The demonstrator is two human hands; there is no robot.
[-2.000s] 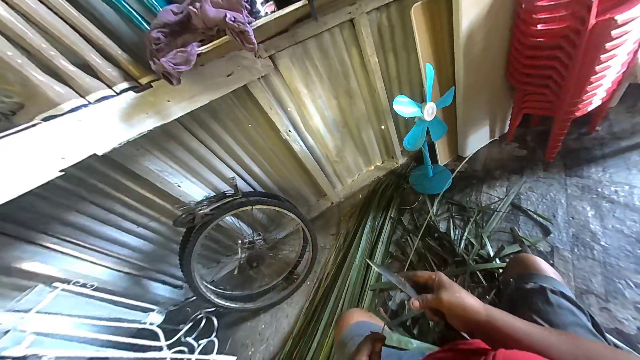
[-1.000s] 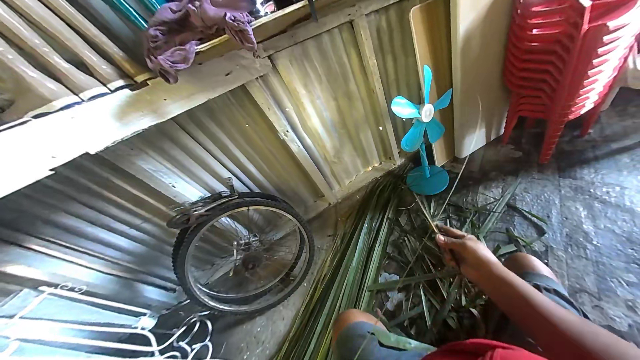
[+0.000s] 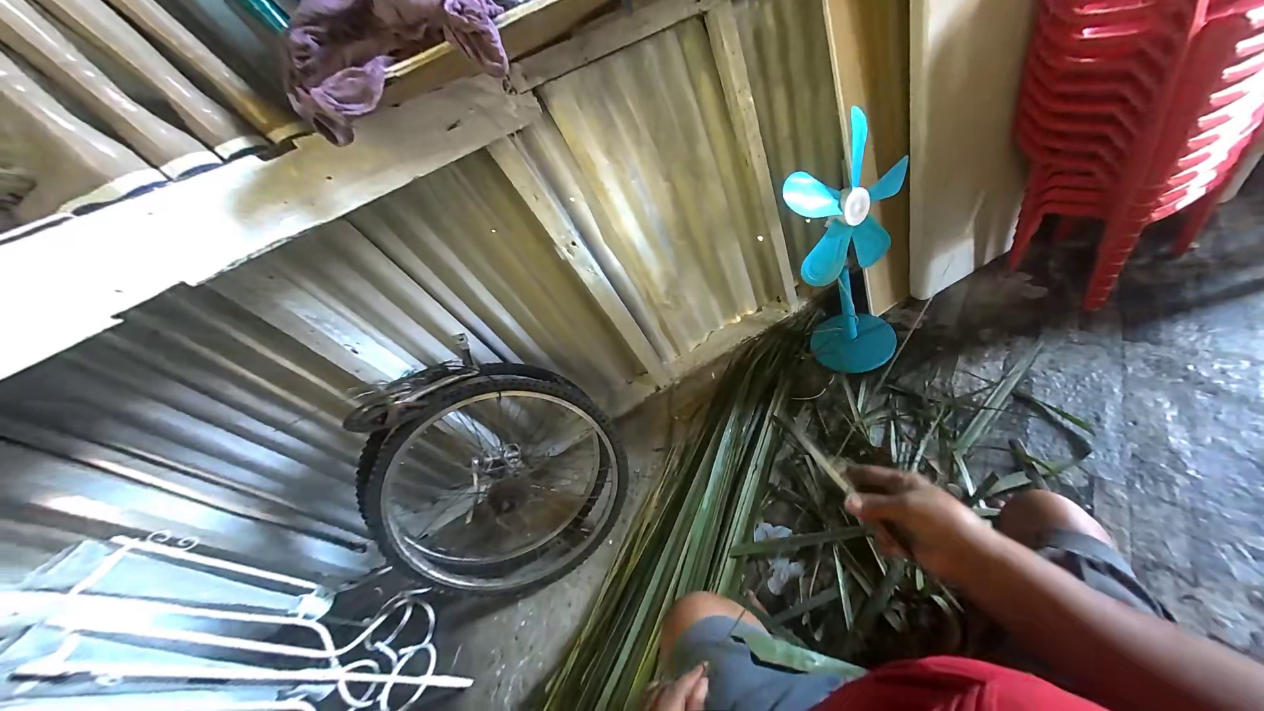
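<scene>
My right hand (image 3: 908,518), at the right of centre, is closed around a thin blade-like tool (image 3: 818,456), probably a knife, which points up and left. Below it lies a heap of cut palm leaf pieces (image 3: 859,583) between my knees. Only the fingers of my left hand (image 3: 681,688) show at the bottom edge, near my knee; whether they grip anything cannot be told. A green leaf strip (image 3: 790,657) lies across my lap. Beside my left knee a long bundle of green palm leaves (image 3: 691,494) runs along the floor toward the fan.
A turquoise fan (image 3: 854,341) stands at the far end of the leaves. Bicycle wheels (image 3: 494,484) lean by the corrugated metal wall (image 3: 652,168) on the left. A white metal frame (image 3: 217,632) is at lower left, stacked red plastic chairs (image 3: 1126,128) at upper right. Purple cloth (image 3: 341,69) hangs above.
My right hand has come down and left from its place a second ago. The blade-like tool points up and left again, much as it did two seconds ago. The left fingers now show at the bottom edge.
</scene>
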